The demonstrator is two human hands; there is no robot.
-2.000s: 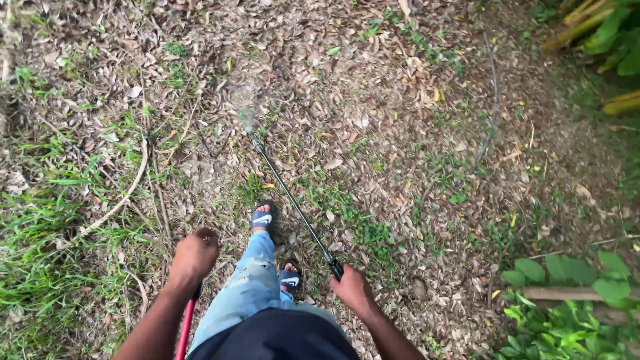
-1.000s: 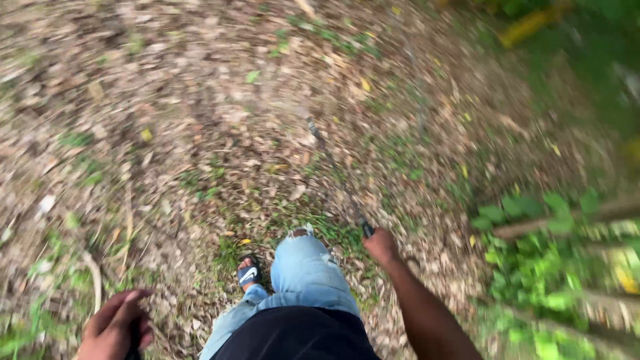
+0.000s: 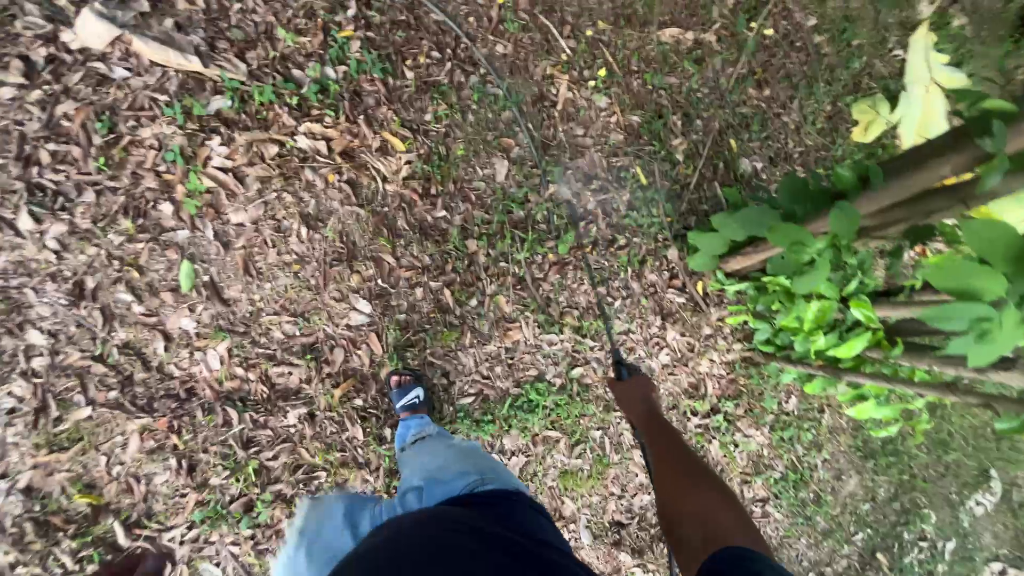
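My right hand [image 3: 636,396] is closed round the black handle of a spray wand [image 3: 598,296], to the right of my legs. The thin dark wand slants forward and a little left from the hand, with a faint mist [image 3: 570,188] at its far tip over leaf litter. A dark hose runs back from the grip beside my forearm. Of my left hand [image 3: 136,562], only a dark, blurred part shows at the bottom left edge; its fingers and anything in them cannot be made out.
Cut or fallen stems [image 3: 880,204] and leafy green plants [image 3: 824,320] stand close on the right. A slide sandal [image 3: 409,394] is on my foot among dry leaves. A thin dark line [image 3: 500,84] lies across the ground ahead. Large dry leaf pieces [image 3: 160,50] lie at upper left.
The view has shifted a lot toward the plants on the right. My left hand has dropped almost out of the bottom left; two seconds ago it was near a red bar. My right hand still holds the wand.
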